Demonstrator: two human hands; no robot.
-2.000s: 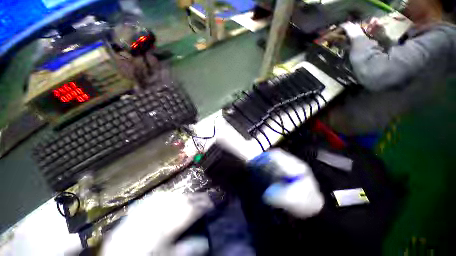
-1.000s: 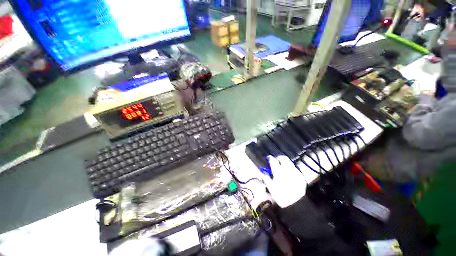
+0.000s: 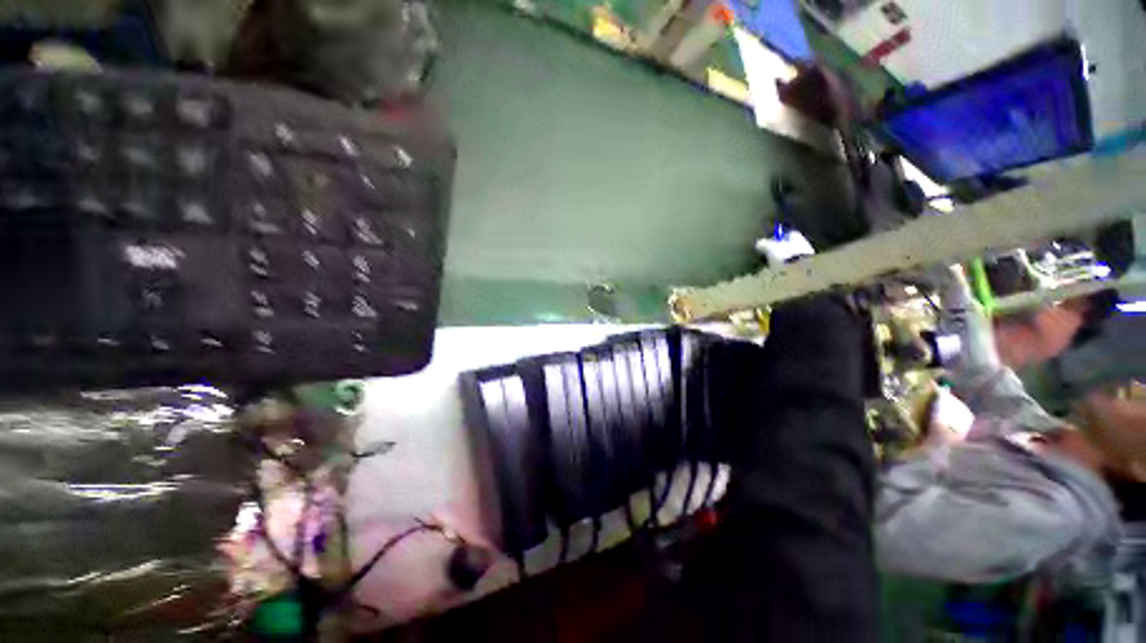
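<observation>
A row of several black power adapters (image 3: pixel 578 421) stands side by side on the white bench, cables toward the near side. A dark sleeve (image 3: pixel 811 465), seemingly my right arm, reaches up past the row's right end. A small white and blue patch beyond it, apparently my right glove (image 3: pixel 782 245), shows near the post. Its fingers and anything in them cannot be made out. The film-wrapped test fixture (image 3: pixel 101 502) is at the lower left, with a green button (image 3: pixel 279 614) at its edge. My left hand is out of the picture.
The black keyboard (image 3: pixel 214 239) is at the upper left. A green belt (image 3: pixel 578 189) runs behind the bench. A pale post (image 3: pixel 930 245) slants across the right side. A person in a grey sleeve (image 3: pixel 993 515) works at the far right, below a blue monitor (image 3: pixel 999 113).
The view has tilted and moved toward the adapter row; the meter has left it. My right hand has moved from the row's near end to beyond its far end. My left hand has gone from view.
</observation>
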